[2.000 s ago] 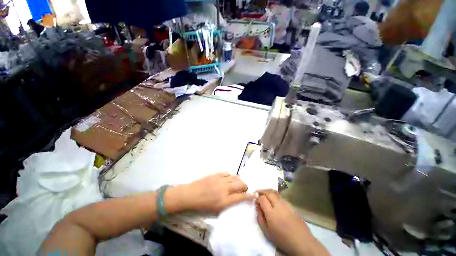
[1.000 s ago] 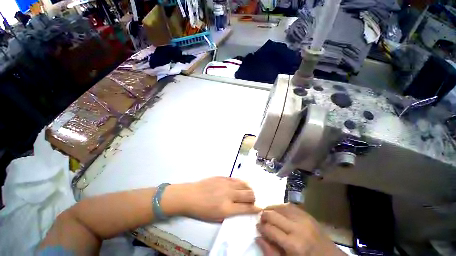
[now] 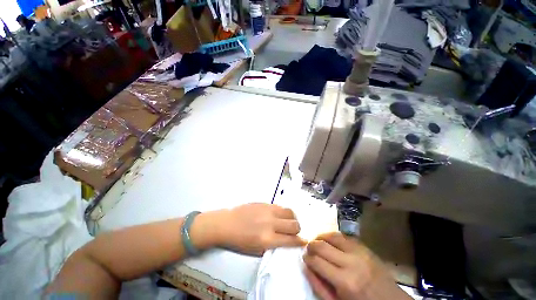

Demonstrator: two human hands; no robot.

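A white fabric piece (image 3: 285, 275) hangs over the table's front edge below my hands, its upper part lying towards the needle area. My left hand (image 3: 258, 228), with a band on the wrist, holds its upper edge from the left. My right hand (image 3: 341, 263) pinches the same edge, fingertips touching the left ones. The sewing machine head (image 3: 347, 146) stands just beyond and right of my hands. The needle plate area is brightly lit, so the needle and the fabric's far end are hard to tell.
White machine table (image 3: 205, 152) extends left. A heap of white pieces (image 3: 41, 222) lies left of it, lower. Plastic-wrapped cardboard (image 3: 117, 129) lies along the left edge. A flat black rectangle (image 3: 439, 255) is under the machine arm. Navy fabric (image 3: 314, 70) and a blue basket (image 3: 223, 45) are behind.
The view has moved closer to the machine than two seconds ago. In the last second both hands have shifted very slightly, still together on the fabric edge.
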